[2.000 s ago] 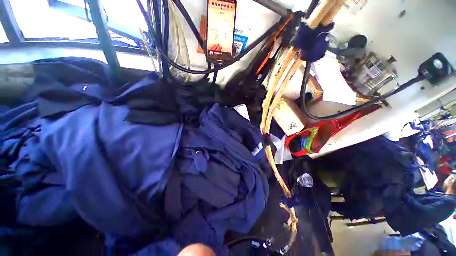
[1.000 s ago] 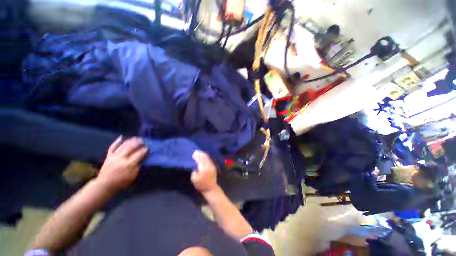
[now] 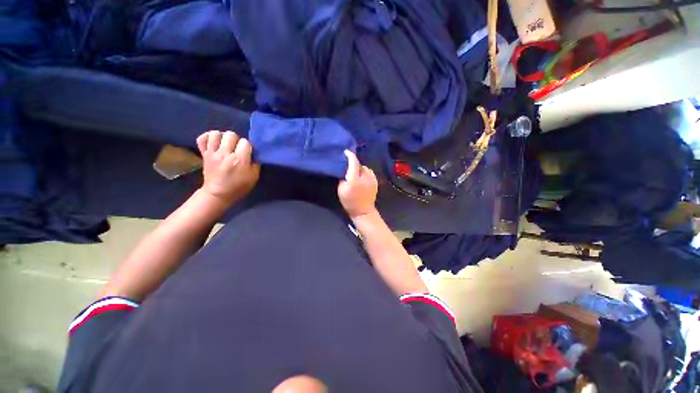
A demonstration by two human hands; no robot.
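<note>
A narrow blue cloth section point(image 3: 295, 142) lies stretched between my two hands, at the right end of the long dark padded arm point(image 3: 138, 100). My left hand point(image 3: 229, 165) grips its left end, fingers curled over it. My right hand point(image 3: 358, 186) pinches its right end between thumb and finger. The crumpled navy garments point(image 3: 384, 69) lie just behind it. Black snips with a red part point(image 3: 422, 176) lie on the dark table to the right of my right hand.
A tan block point(image 3: 177, 162) sits under the padded arm. A frayed tan cord point(image 3: 485, 130) hangs at the right, beside a clear plastic item point(image 3: 520, 127). A red strap point(image 3: 572, 73) and pale box point(image 3: 531, 19) are at upper right. Dark garments point(image 3: 614, 176) and a red bag point(image 3: 529, 345) are further right.
The view has tilted down and shows more of the table's front and my body. Both hands, out of view two seconds ago, still hold the blue section as they did one second ago.
</note>
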